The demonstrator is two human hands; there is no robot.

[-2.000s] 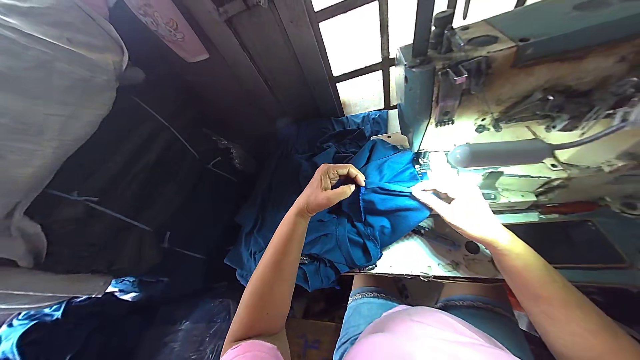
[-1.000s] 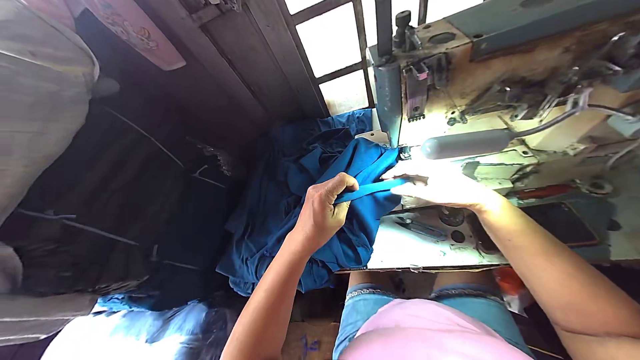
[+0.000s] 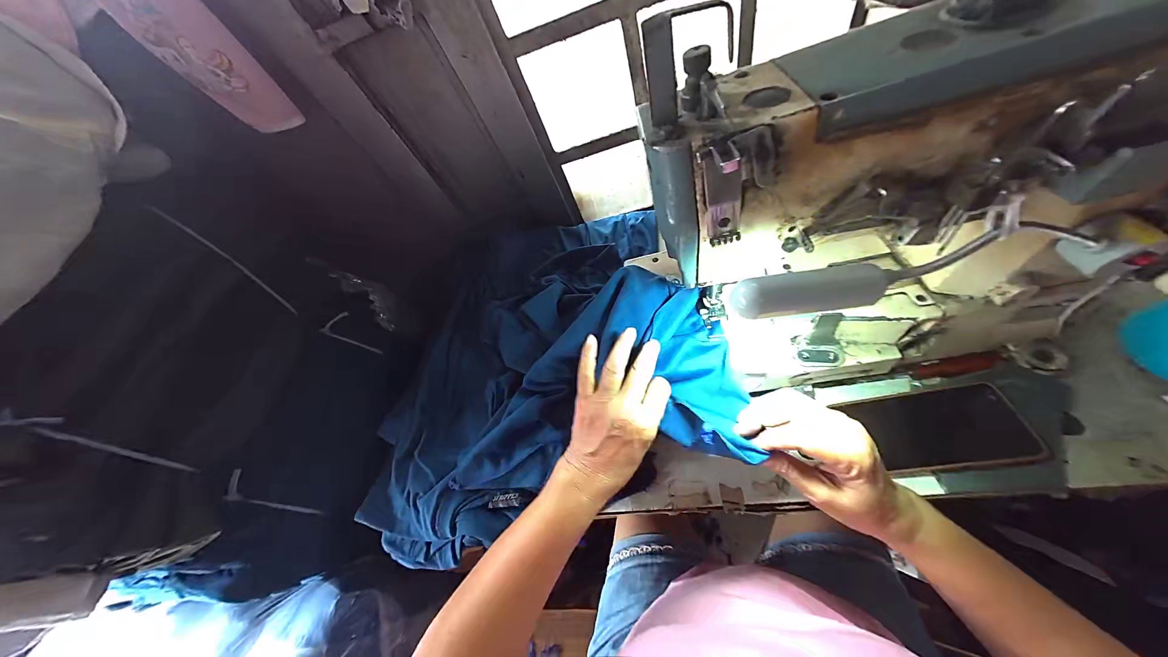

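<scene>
Blue fabric (image 3: pixel 538 365) lies bunched on the sewing machine's bed, one part of it at the lit needle area (image 3: pixel 712 310). My left hand (image 3: pixel 620 406) rests palm down on the cloth, fingers spread, left of the needle. Between thumb and fingers, my right hand (image 3: pixel 821 452) pinches the fabric's near right corner, close to the table's front edge. The sewing machine (image 3: pixel 821 201) stands above and to the right of both hands, with a small grey lamp (image 3: pixel 803 292) shining beside the needle.
A phone (image 3: pixel 944 427) lies on the table right of my right hand, near a reddish-brown handled tool (image 3: pixel 958 366). Dark cloth (image 3: pixel 182 365) with pale strips fills the left side. A barred window (image 3: pixel 584 91) is behind the machine. Light blue material (image 3: pixel 228 611) sits at bottom left.
A second ago both hands held a narrow blue strip between them; now my left hand lies spread on the cloth. My right hand has moved nearer the table's front edge and pinches a corner.
</scene>
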